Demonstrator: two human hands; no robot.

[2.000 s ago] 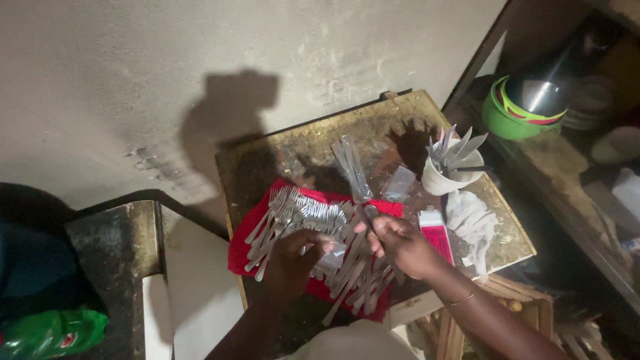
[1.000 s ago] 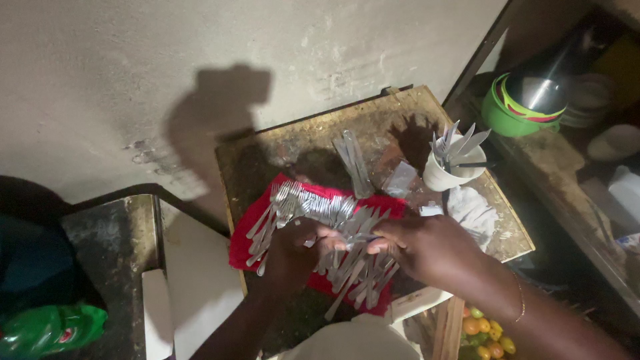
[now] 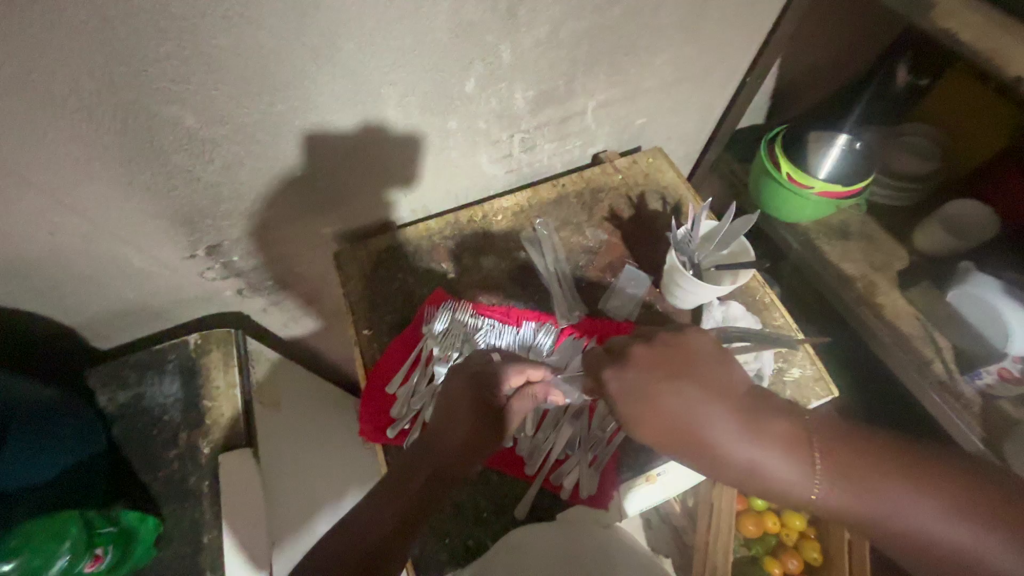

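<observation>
My left hand pinches a small clear plastic sleeve above the forks. Its opposite edge is close to my right hand, which is closed around metal cutlery, seemingly table knives, whose blades stick out to the right. Beneath both hands a red cloth bears many metal forks and more cutlery handles. Behind it lie a bundle of cutlery in clear plastic and a flat clear packet. A white cup holds upright knives and forks.
The worn wooden table stands against a wall. Crumpled white plastic lies below the cup. Nested green bowls sit on a shelf at right. A wooden crate holds small tomatoes. A green bottle is at lower left.
My hands have come together over the cloth, and my right forearm now lies flatter across the right side. The red-and-white packet seen earlier beside the cup is now hidden.
</observation>
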